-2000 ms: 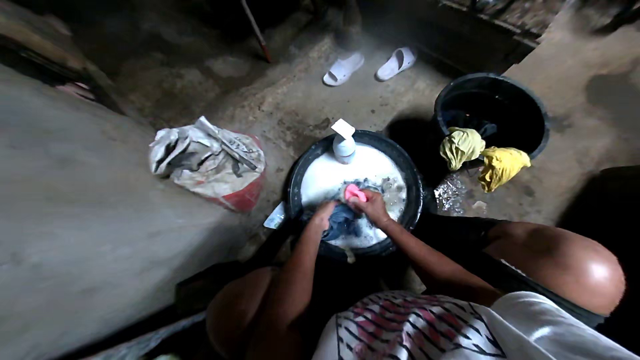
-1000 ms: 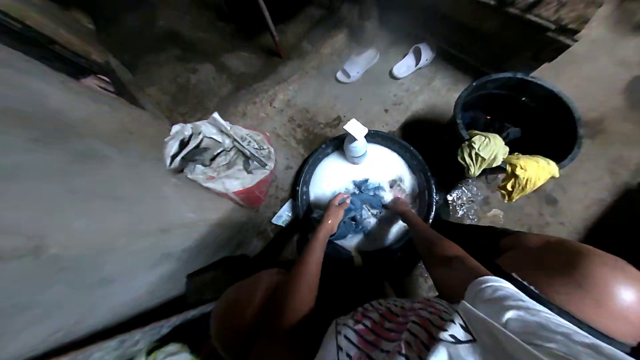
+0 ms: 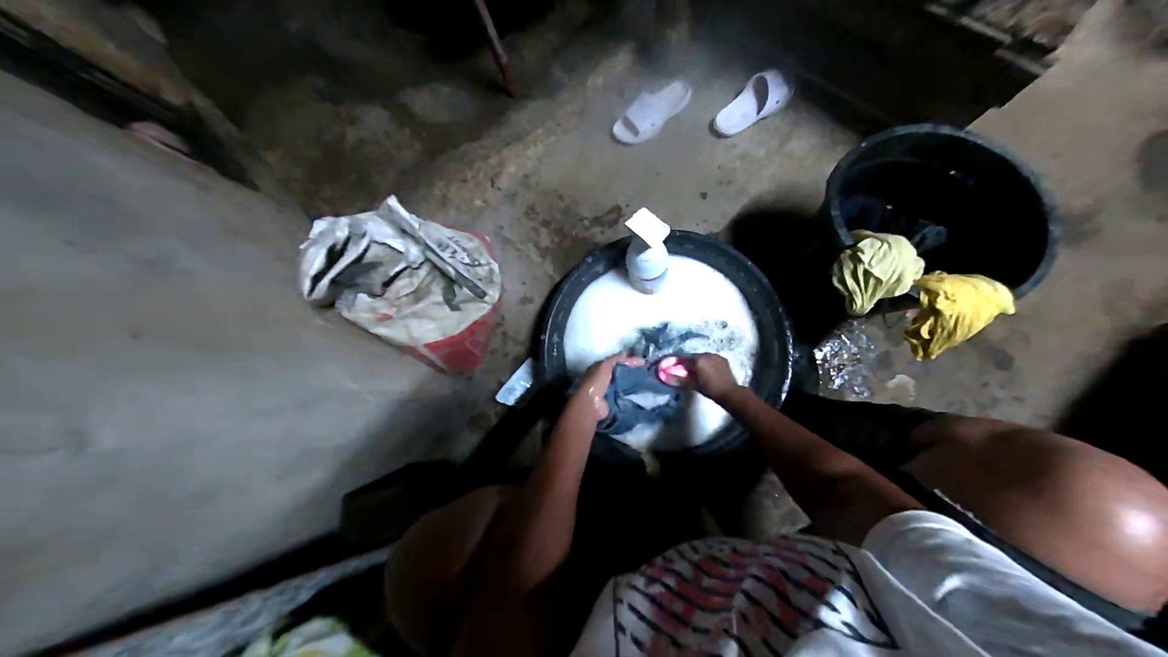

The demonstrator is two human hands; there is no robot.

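A round black basin (image 3: 778, 315) holds soapy white water and a wet dark blue-grey cloth (image 3: 630, 406). My left hand (image 3: 600, 383) grips the cloth at its left side. My right hand (image 3: 707, 374) has a small pink object (image 3: 672, 370), perhaps a soap bar or brush, pressed against the cloth's right part. Near the basin's far rim a white bottle (image 3: 647, 265) stands in the suds with a white piece on top. Suds hide the basin's bottom and part of the cloth.
A black tub (image 3: 1036, 196) at the right has a pale green cloth (image 3: 878, 271) and a yellow cloth (image 3: 958, 310) over its rim. Crumpled clear plastic (image 3: 844, 358) lies nearby. At the left stands a white and red sack (image 3: 411, 283); white slippers (image 3: 652, 111) lie beyond the basin.
A second ago the pink object was not visible; it now shows in my right hand, as it did two seconds ago. My right hand has moved inward onto the cloth.
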